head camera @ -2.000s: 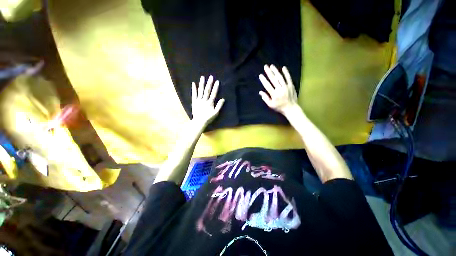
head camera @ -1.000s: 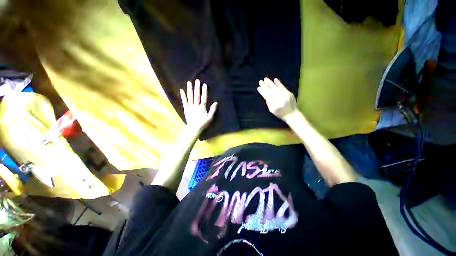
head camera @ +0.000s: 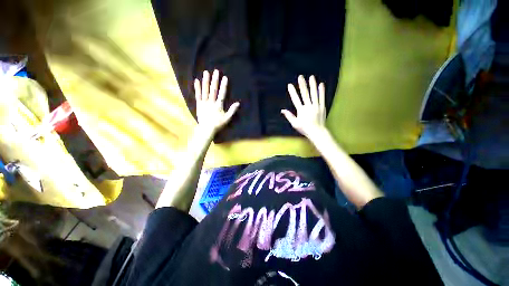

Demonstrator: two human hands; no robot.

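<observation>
The black trousers (head camera: pixel 262 61) lie spread on the yellow table cover (head camera: pixel 390 89), running from the top edge of the view to near the table's front edge. My left hand (head camera: pixel 211 106) lies palm down at the left side of the dark cloth, fingers apart, holding nothing. My right hand (head camera: pixel 307 109) lies palm down at the right side of the cloth, fingers apart, holding nothing. Faint folds show in the cloth between the hands. The far end of the garment is cut off by the picture's edge.
The steam iron (head camera: pixel 443 92) rests at the right edge, its hose (head camera: pixel 451 234) hanging down. Light blue cloth (head camera: pixel 473 33) lies beside it. A dark heap (head camera: pixel 424 11) is at the far right. A yellow-covered board (head camera: pixel 50 162), a red object (head camera: pixel 67 120) and a blue crate (head camera: pixel 219 187) also show.
The fingers of my right hand have spread from closer together. My left hand has shifted slightly, up in the view. The dark cloth's left edge now runs more upright. The camera view has shifted a little.
</observation>
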